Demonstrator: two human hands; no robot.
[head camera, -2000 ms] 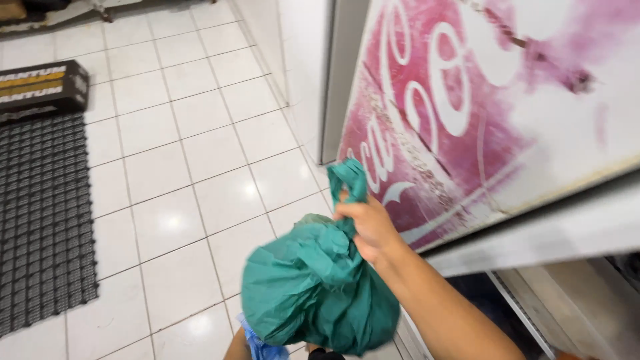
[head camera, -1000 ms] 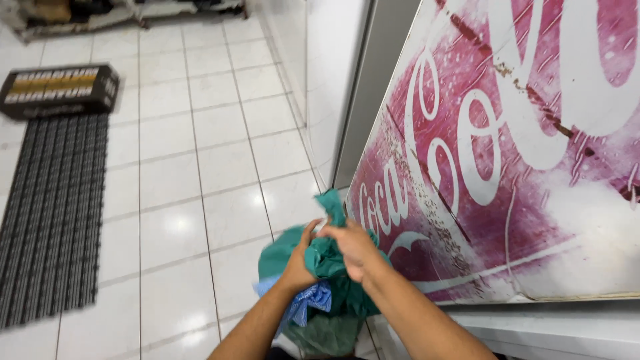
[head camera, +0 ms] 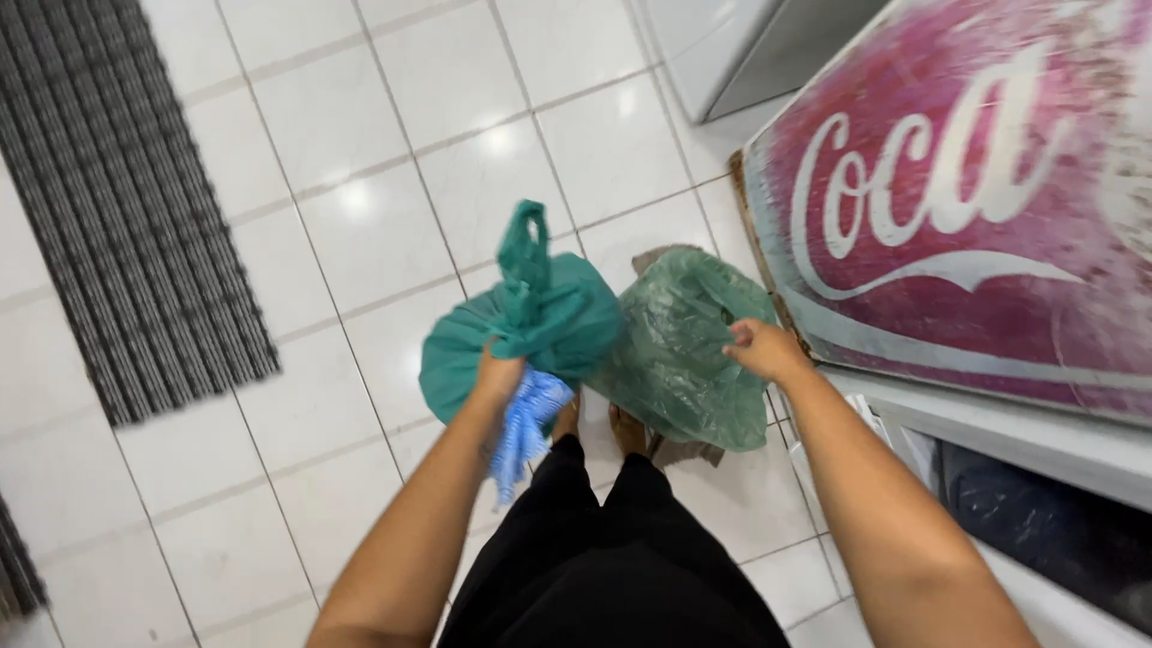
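Note:
My left hand [head camera: 500,371] grips a full, knotted green bag [head camera: 562,310] near its gathered neck, and a looped end stands up from the knot. A blue patterned cloth [head camera: 531,414] hangs beside that hand, below the bag. To the right is a translucent green plastic bag [head camera: 684,351], spread out over or above a brown cloth [head camera: 688,450] at my feet. My right hand [head camera: 763,349] is at this bag's right edge with its fingers partly curled; whether they pinch the plastic cannot be told.
A worn red and white Coca-Cola panel [head camera: 936,198] slants along the right, above a white ledge [head camera: 1008,423] and a dark opening. A grey ribbed mat [head camera: 135,216] lies on the white tiled floor [head camera: 360,297] at the left. The corner of a white cabinet [head camera: 711,54] is at the top.
My hands were together at the green bag's neck a second ago; now they are apart, the right one off the knot and over the translucent bag. The view has tilted down.

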